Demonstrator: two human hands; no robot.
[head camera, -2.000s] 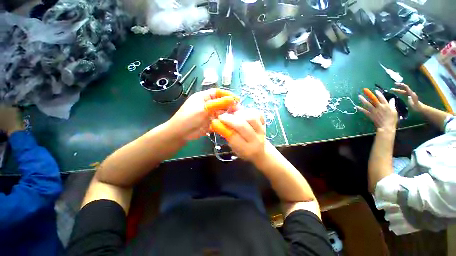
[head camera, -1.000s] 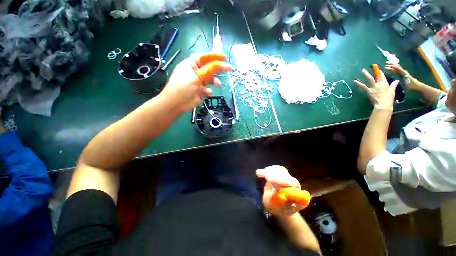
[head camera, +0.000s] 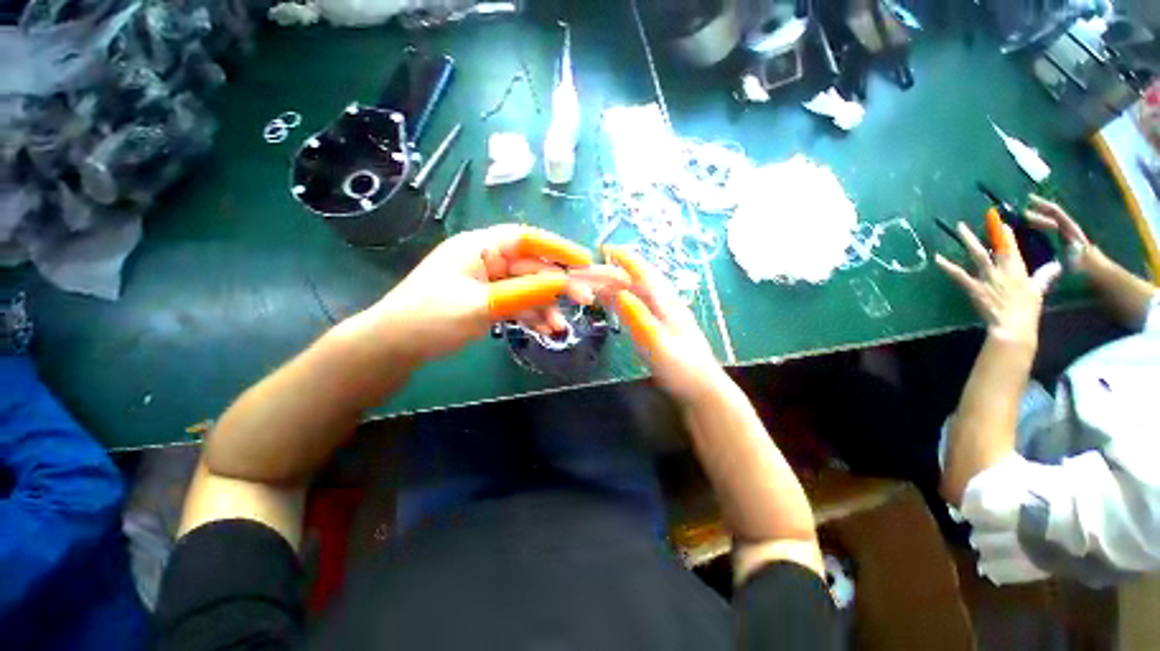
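Note:
A small black housing (head camera: 557, 352) with a pale-ringed centre hole lies near the bench's front edge, partly hidden below my hands. My left hand (head camera: 503, 282), with orange finger cots, is above it. My right hand (head camera: 649, 318), also with orange cots, meets it from the right. The fingertips come together over the housing's back part. A small dark thing may be between them, too small and blurred to tell. Tangled white cords (head camera: 651, 216) lie just behind my right hand.
A large black housing (head camera: 363, 185) stands left, with rods beside it. A glue bottle (head camera: 561, 134) and white wipe (head camera: 509, 158) lie behind my hands. A white bundle (head camera: 791, 219) is to the right. Grey bagged parts (head camera: 89, 140) are far left. Another person's hands (head camera: 1005, 286) work at right.
My right hand has come up from below the bench edge to the fingertips of my left hand. My left hand has moved lower, over the small housing, now partly covering it.

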